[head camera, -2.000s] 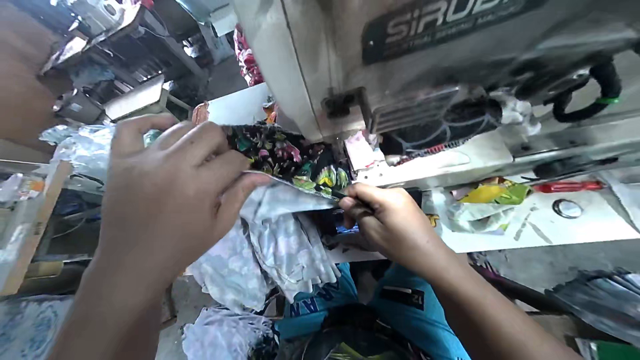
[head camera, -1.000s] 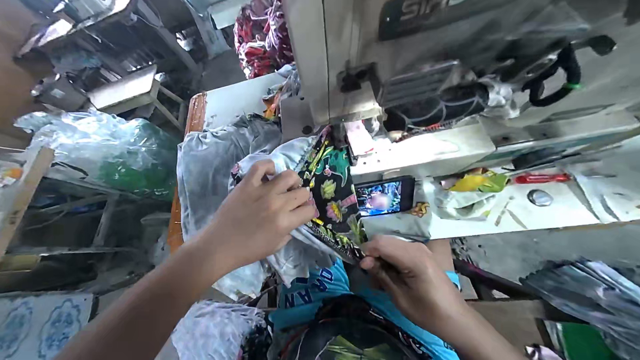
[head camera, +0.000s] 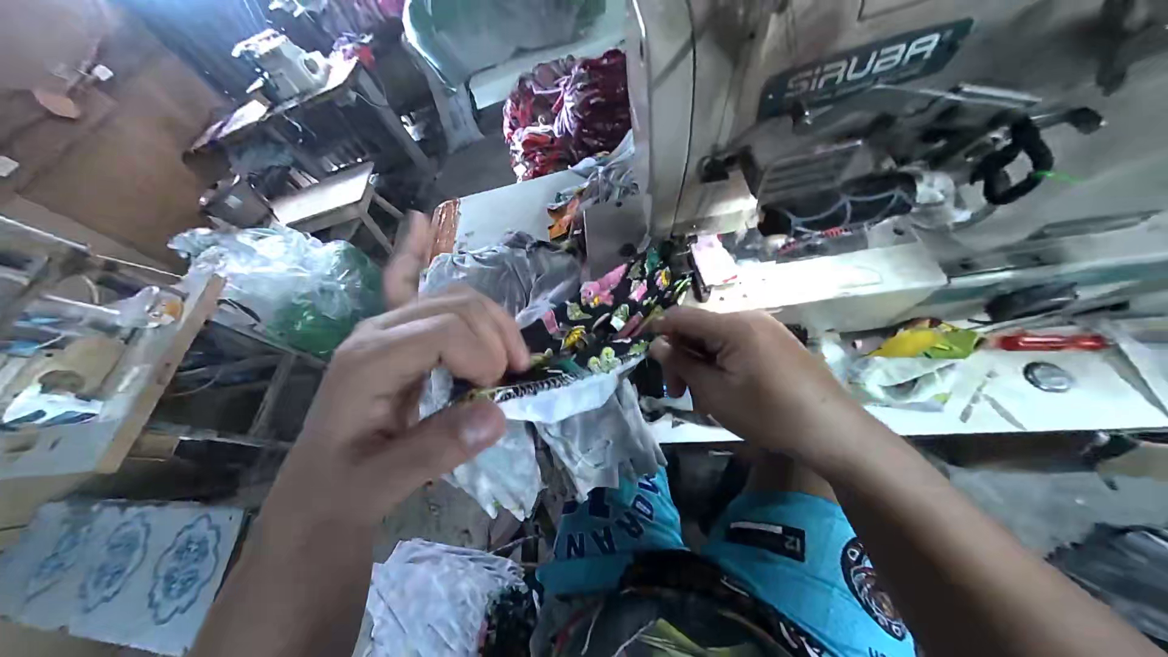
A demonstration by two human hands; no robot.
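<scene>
Black floral fabric (head camera: 602,319) with pink, yellow and green flowers stretches between my two hands, in front of a sewing machine (head camera: 858,128). My left hand (head camera: 420,374) grips its near left edge between thumb and curled fingers, where a pale border shows. The thumb and forefinger of my right hand (head camera: 730,374) pinch the right edge, close to the machine's needle area. Pale grey fabric (head camera: 593,443) hangs below the floral piece, and more grey cloth (head camera: 511,274) lies behind it on the table. The needle itself cannot be made out.
A red tool (head camera: 1049,342), a round metal object (head camera: 1047,377) and a yellow-green wrapper (head camera: 926,339) lie on the white table (head camera: 1095,406) at right. A clear and green plastic bag (head camera: 310,292) stands at left. A red fabric bundle (head camera: 570,114) is behind the table.
The floral fabric is spread wider between my hands than one second ago, with more of its print showing. The phone seen on the table one second ago is out of sight.
</scene>
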